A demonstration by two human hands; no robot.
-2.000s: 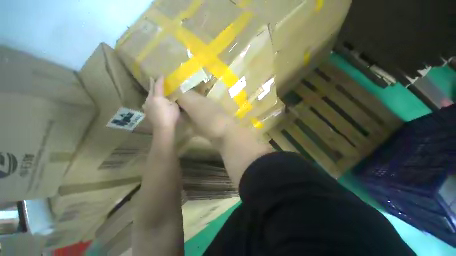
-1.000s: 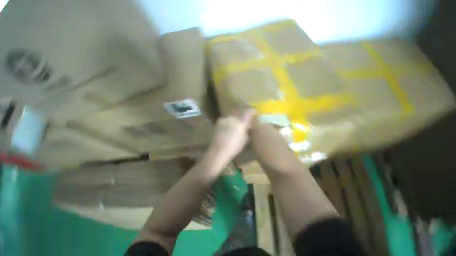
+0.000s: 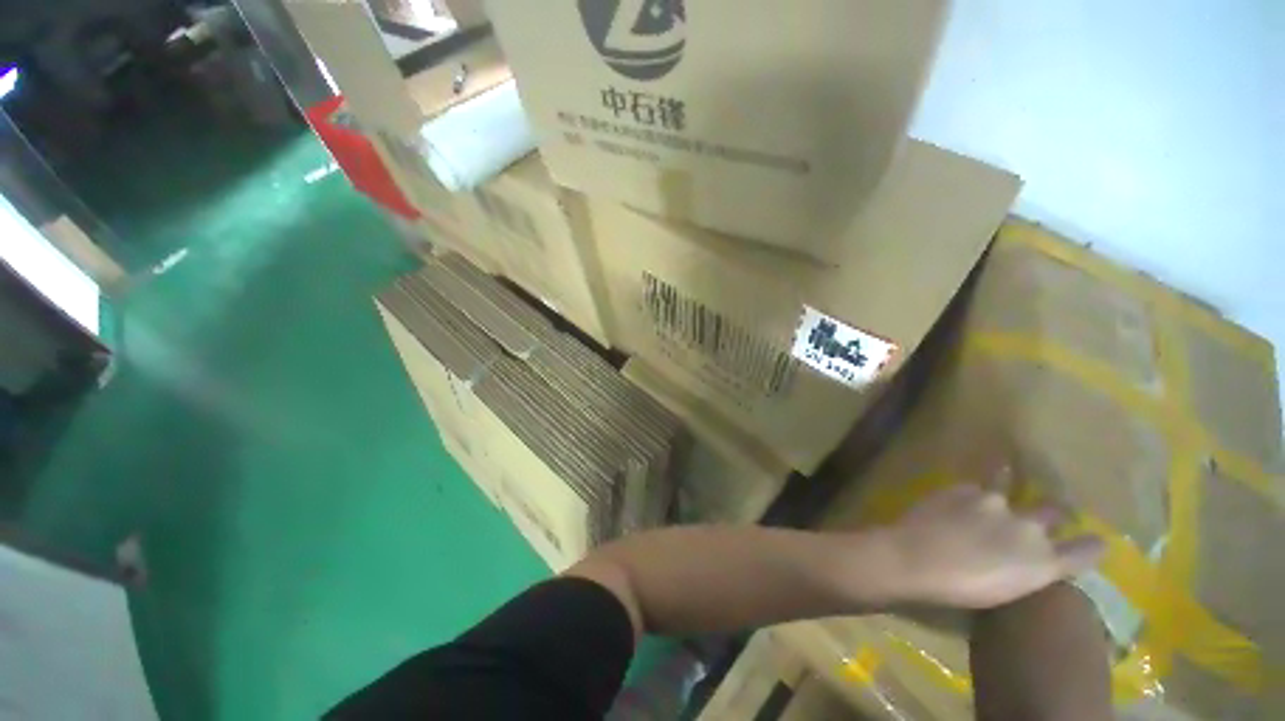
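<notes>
A brown carton (image 3: 1085,338) with crossing bands of yellow tape is at the right, against the wall. My left hand (image 3: 979,547) lies over its near edge, with fingers spread towards the tape; whether it grips anything cannot be told. My right forearm (image 3: 1043,655) comes up from the bottom edge, and its hand is hidden at the carton, behind my left hand. Shiny, loose-looking tape (image 3: 1134,676) shows beside the right forearm.
Printed cartons (image 3: 747,310) with a barcode and sticker stand left of the taped carton, with another on top (image 3: 761,127). Flattened cartons (image 3: 522,409) lean below them. Pale wood (image 3: 754,676) shows at the bottom. Green floor (image 3: 268,465) runs along the left, with a red object (image 3: 359,158) beyond.
The view has swung left, bringing the printed cartons and floor into the middle and shifting the taped carton right. Both arms stay at the taped carton; my left hand now covers the right.
</notes>
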